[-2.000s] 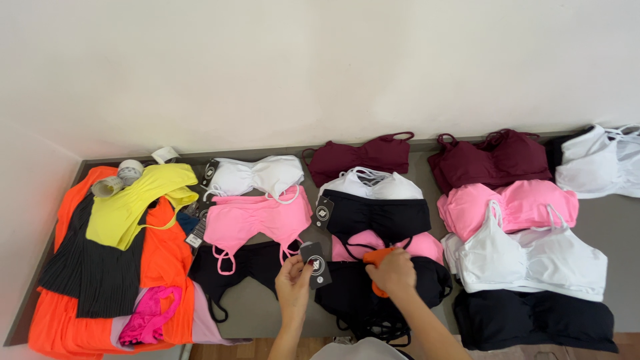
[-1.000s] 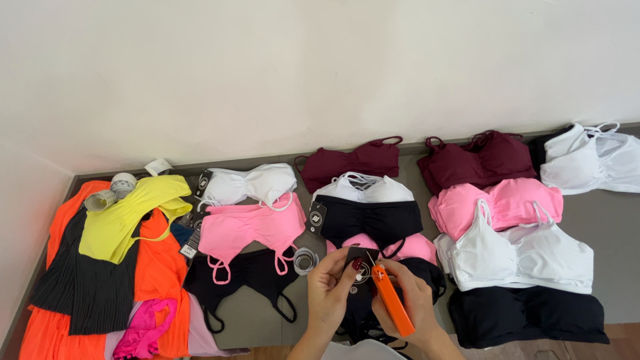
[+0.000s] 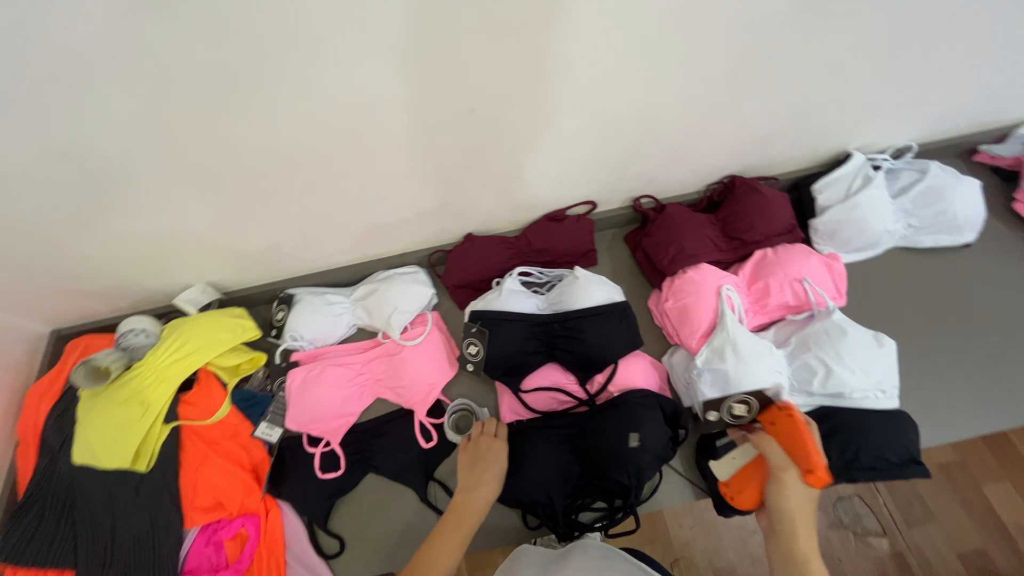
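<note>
My right hand (image 3: 772, 472) holds an orange handheld tool (image 3: 748, 480), perhaps a tagging gun, with a black hang tag (image 3: 740, 408) bearing a round emblem at its top, over a black bikini top (image 3: 864, 448). My left hand (image 3: 482, 452) has its fingertips at a small roll of pale labels or tape (image 3: 462, 419), beside a pink bikini top (image 3: 372, 372); whether it grips the roll cannot be told. Between my hands lies a black top with straps (image 3: 592, 448). Above that is another black top (image 3: 552, 340) with a black tag (image 3: 474, 350) at its left side.
On the grey table (image 3: 952, 320) lie white tops (image 3: 848, 356) and maroon tops (image 3: 712, 228) in overlapping rows. Yellow (image 3: 160, 384), orange and dark pleated garments pile up at the left, with more rolls (image 3: 138, 334) on them. A wall (image 3: 512, 120) stands behind the table.
My hands have parted from over the black tops: the left has moved to the roll, the right has gone rightward with the orange tool and tag. The view has tilted.
</note>
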